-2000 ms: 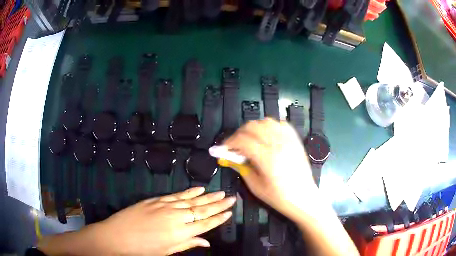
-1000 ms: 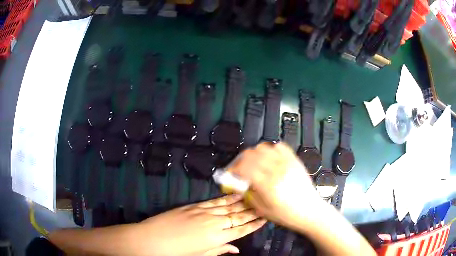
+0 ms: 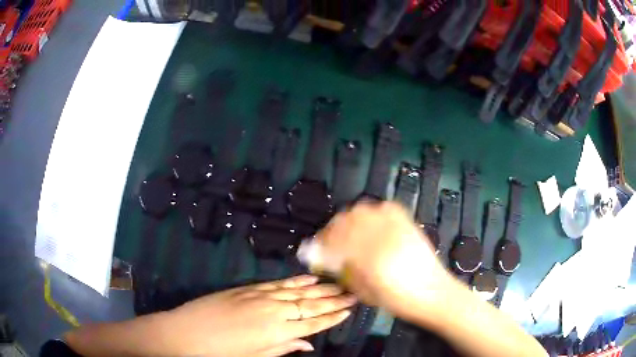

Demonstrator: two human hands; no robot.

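Several smartwatches with round black faces (image 3: 309,200) and black straps lie in two staggered rows on the dark green mat (image 3: 244,59). My right hand (image 3: 380,254) is blurred, over the middle of the rows, its fingers closed on a small white wiping cloth (image 3: 312,255) beside a watch face of the lower row. A bit of yellow shows at its fingers. My left hand (image 3: 254,317) lies flat, palm down, on the straps below the faces, its fingers nearly together. The watch under my right hand is mostly hidden.
A long white label sheet (image 3: 97,153) lies at the left. Red trays (image 3: 593,52) with hanging black straps stand along the back right. A clear round dispenser bottle (image 3: 577,211) stands at the right among white papers (image 3: 593,268). Another red basket (image 3: 586,346) is at the bottom right.
The view has shifted, so the watches and label sheet appear further right. My right hand with the cloth has moved left along the watch row. My left hand stays flat below the faces.
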